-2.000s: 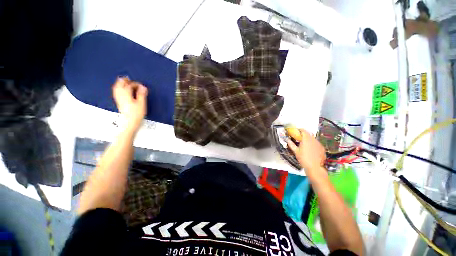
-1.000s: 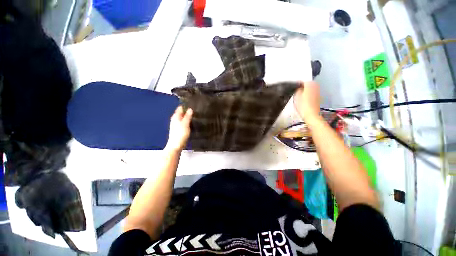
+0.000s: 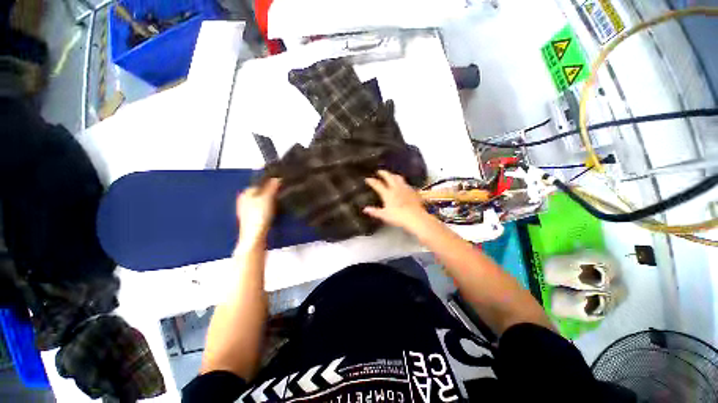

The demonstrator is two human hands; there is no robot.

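A dark brown plaid garment piece (image 3: 338,169) lies bunched over the right part of the navy padded board (image 3: 173,216), with a narrower plaid part reaching toward the table's far side. My left hand (image 3: 258,211) is at the piece's left edge, its fingertips on the cloth. My right hand (image 3: 394,201) rests on the cloth's right side with fingers spread. Whether either hand pinches the cloth is blurred. The steam iron (image 3: 457,195) sits at the table's right edge, just right of my right hand, untouched.
Dark garments (image 3: 47,181) hang at the left, with a crumpled plaid heap (image 3: 110,358) below. A blue bin (image 3: 161,39) stands beyond the table. Hose and cable (image 3: 630,122) run right from the iron. White shoes (image 3: 579,287) and a fan (image 3: 657,366) are at lower right.
My right hand has let go of the iron, then moved from the piece's far right corner down onto it. The stretched cloth is now bunched. My left hand moved from the bare board to the cloth.
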